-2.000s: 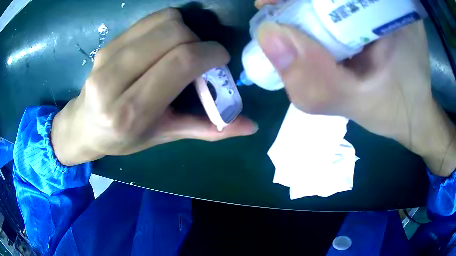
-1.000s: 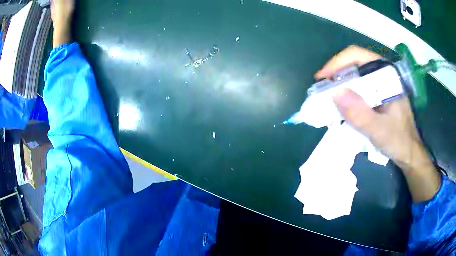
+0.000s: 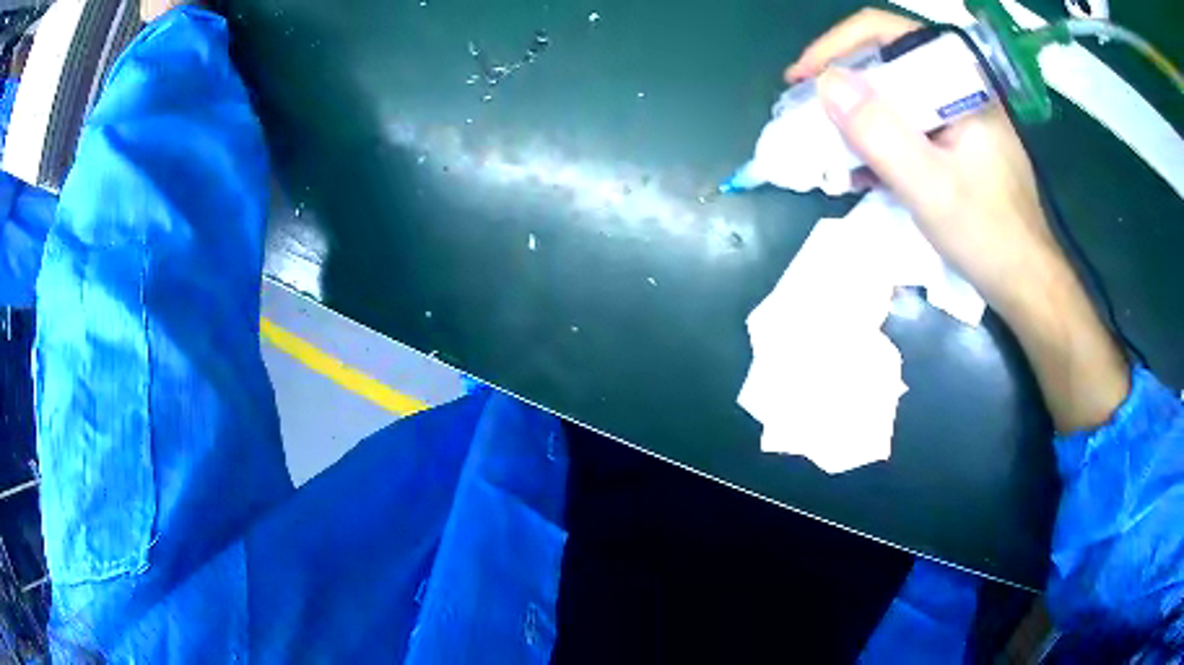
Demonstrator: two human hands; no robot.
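Note:
My right hand is closed around the dispensing syringe, a white barrel with a printed label, held at the upper right above the bench. Its blue tip points left, clear of the papers. The green adapter sits at its rear. White wiping papers lie on the bench below my right hand. My left arm reaches up along the left side. Only a sliver of my left hand shows at the top edge, cut off, so its grip is hidden. No housing is in view.
The dark green bench has whitish glue specks and a squiggly smear on it. A pale strip runs at the upper right. A stack of pale-edged layers stands at the upper left. Grey floor with a yellow line shows below.
My left hand has gone from holding the pale housing in front to the far upper left, almost out of view. My right hand keeps the syringe, now farther from the papers' lower end. The view has shifted.

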